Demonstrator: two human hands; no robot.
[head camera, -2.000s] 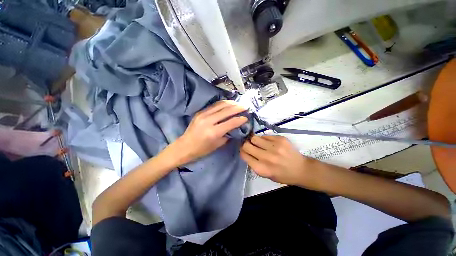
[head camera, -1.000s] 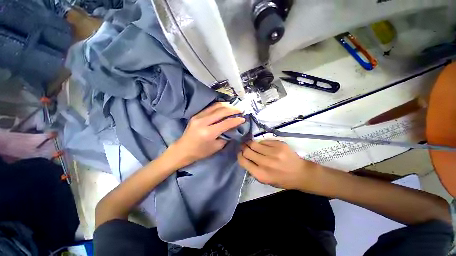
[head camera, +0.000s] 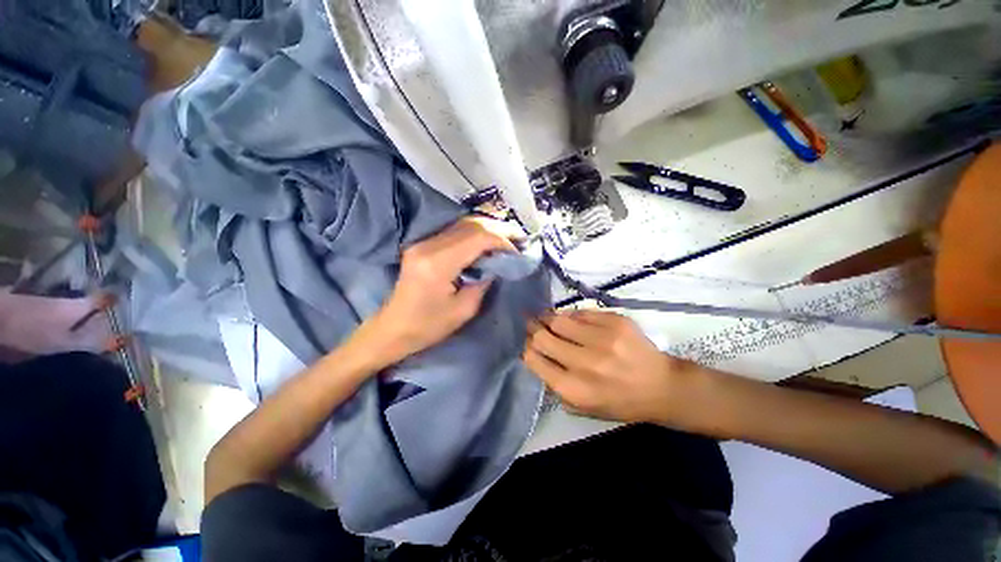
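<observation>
Grey-blue garment fabric (head camera: 318, 209) is heaped left of the sewing machine (head camera: 439, 88) and hangs over the table's front edge. My left hand (head camera: 434, 288) pinches a fold of it just in front of the presser foot (head camera: 554, 234). My right hand (head camera: 598, 360) holds the fabric's right edge between thumb and fingers, below the foot. The grey binding strip (head camera: 746, 312) runs from the orange reel (head camera: 971, 280) at right to the foot. The needle point is hidden by glare.
Black thread snips (head camera: 683, 187) lie behind the foot, with a blue-orange tool (head camera: 784, 121) and a yellow item (head camera: 843, 82) beyond. A brown-handled awl (head camera: 867, 259) lies by the reel. Ruler marks (head camera: 768, 329) run along the table. Part of another person (head camera: 176, 49) shows at upper left.
My left hand has shifted slightly left and its fingers have bent, lifting the fold of fabric at the foot. The fabric below it has a new open crease. My right hand has barely moved.
</observation>
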